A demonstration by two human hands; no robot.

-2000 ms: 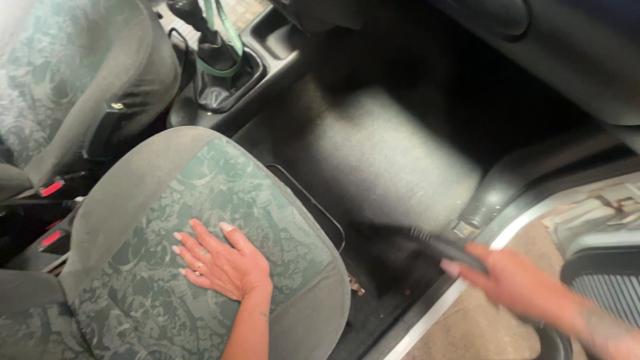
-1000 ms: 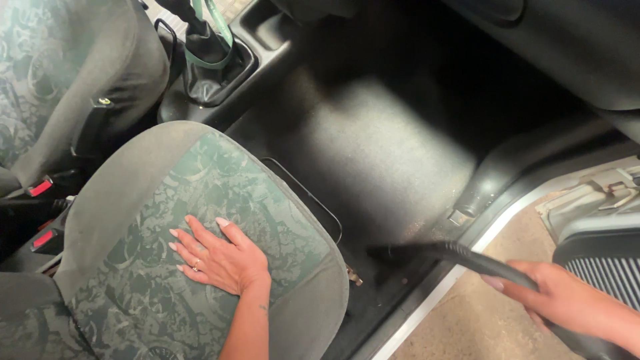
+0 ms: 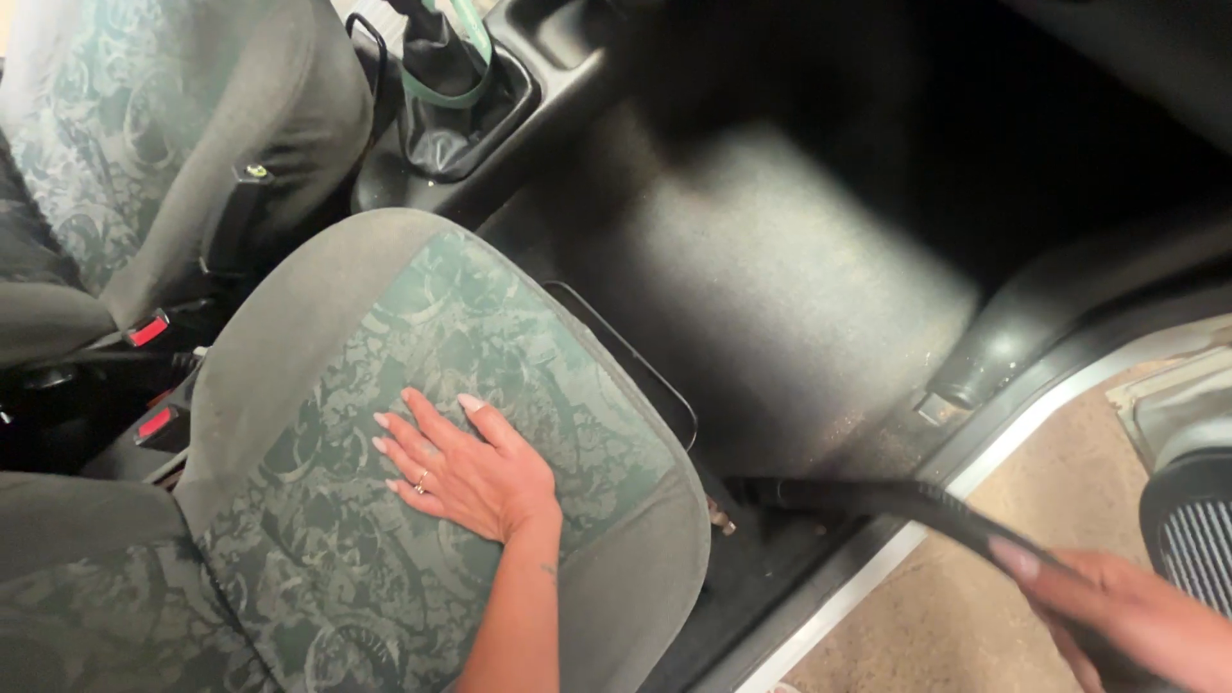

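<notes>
My left hand lies flat, fingers spread, on the patterned green and grey fabric cushion of a car seat. A ring is on one finger. At the lower right, my right hand is closed around a black vacuum cleaner tube. The tube crosses the door sill, and its far end is low beside the front edge of the seat, over the dark floor. Its tip is hard to make out. The grey car floor shows light specks near the sill.
A metal seat adjustment bar runs along the cushion's front. Beyond the seat are the gear lever boot, red seat belt buckles and the other front seat. Outside the sill, a black ribbed object stands at the right.
My right hand has moved down and outward with the tube, whose far end stays near the seat's front edge. My left hand rests on the cushion as before.
</notes>
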